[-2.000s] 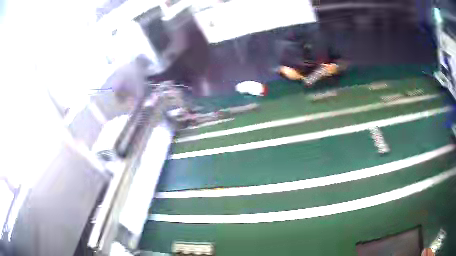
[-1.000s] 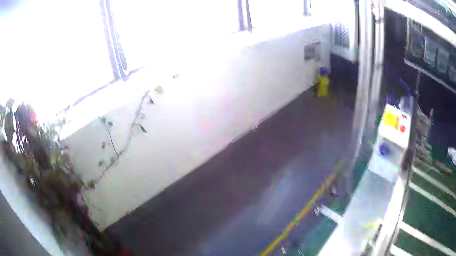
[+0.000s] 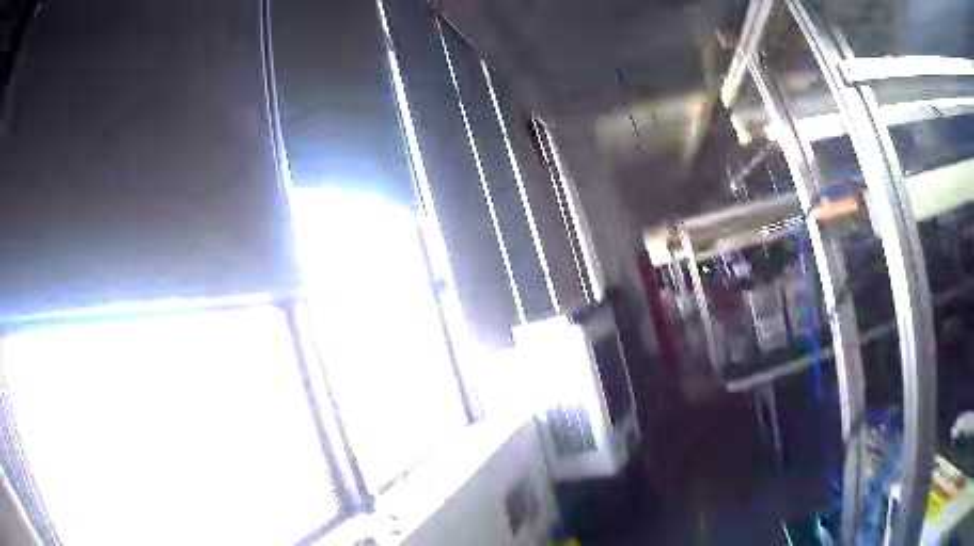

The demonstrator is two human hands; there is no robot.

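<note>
Neither of my hands is in the picture, and no work piece shows clearly. The nearest things at the right are upright metal posts of a frame. A blue hose or cable hangs beside them. At the lower right corner, part of a pale unit with a yellow patch shows, cut off by the edge. The view is blurred and tilted.
Bright windows with dark panes above fill the left. A white cabinet-like unit stands by the low white wall. A dark passage runs past it towards blurred shelves or racks at the back.
The view has swung from the green bench left to the wall and floor, then up to the windows and ceiling. The bench and its parts have left the picture.
</note>
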